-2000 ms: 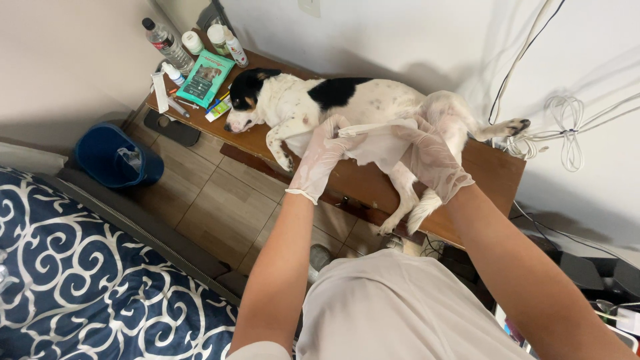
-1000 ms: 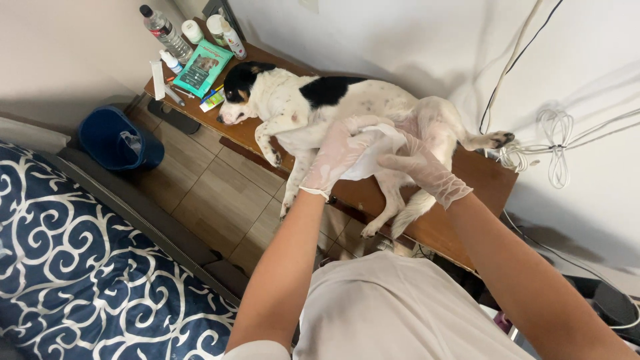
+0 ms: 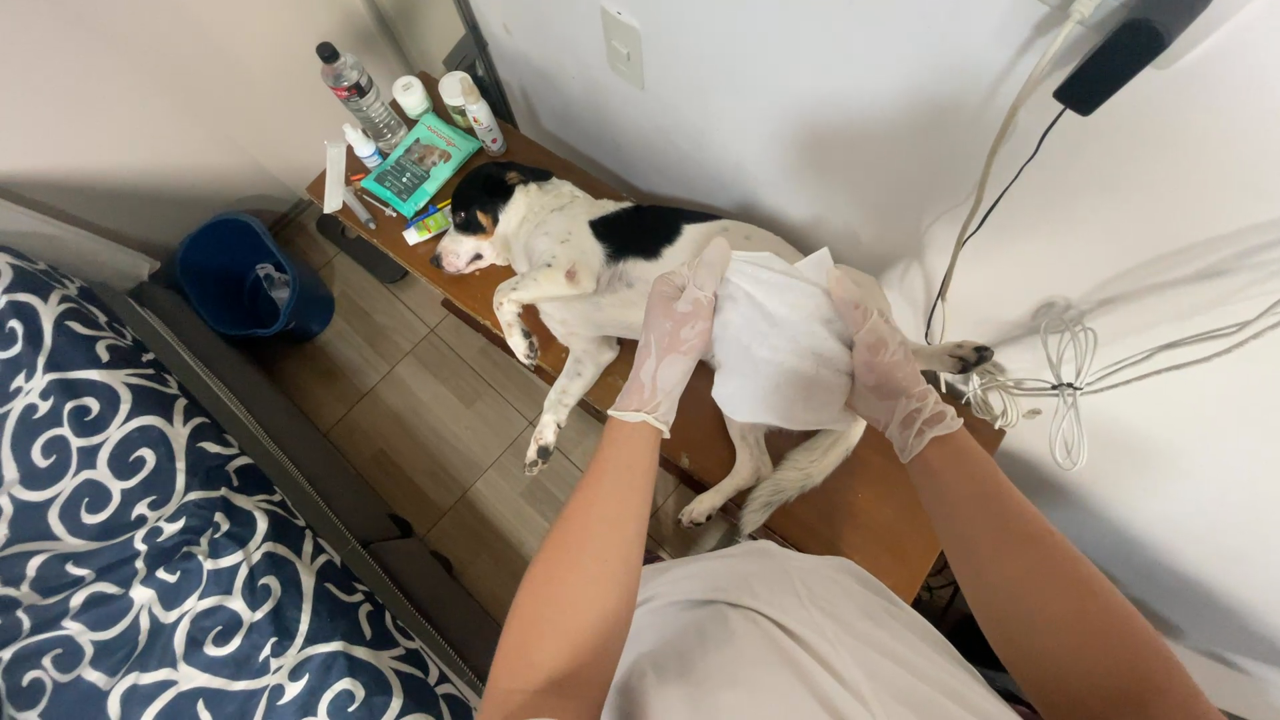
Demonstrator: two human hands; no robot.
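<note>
A white dog with black patches (image 3: 655, 232) lies on its side along a brown wooden table (image 3: 850, 520), its head to the left and its hind legs to the right. Over the dog's belly and hindquarters a white wipe or cloth (image 3: 780, 340) is spread out between my gloved hands. My left hand (image 3: 682, 330) grips the cloth's left edge, while my right hand (image 3: 880, 360) grips its right edge. Both gloves are thin and translucent. The cloth hides part of the dog's belly and thigh.
Beyond the dog's head stand a plastic bottle (image 3: 362, 98), a spray bottle (image 3: 483, 118), white jars, a green wipes pack (image 3: 420, 165) and a syringe (image 3: 357, 207). A blue bin (image 3: 250, 280) is on the tiled floor. A patterned bed (image 3: 150, 500) lies left; cables (image 3: 1068, 390) hang right.
My hands have moved apart, and the cloth that was bunched between them one second ago is now opened out wide. The view has shifted closer to the table.
</note>
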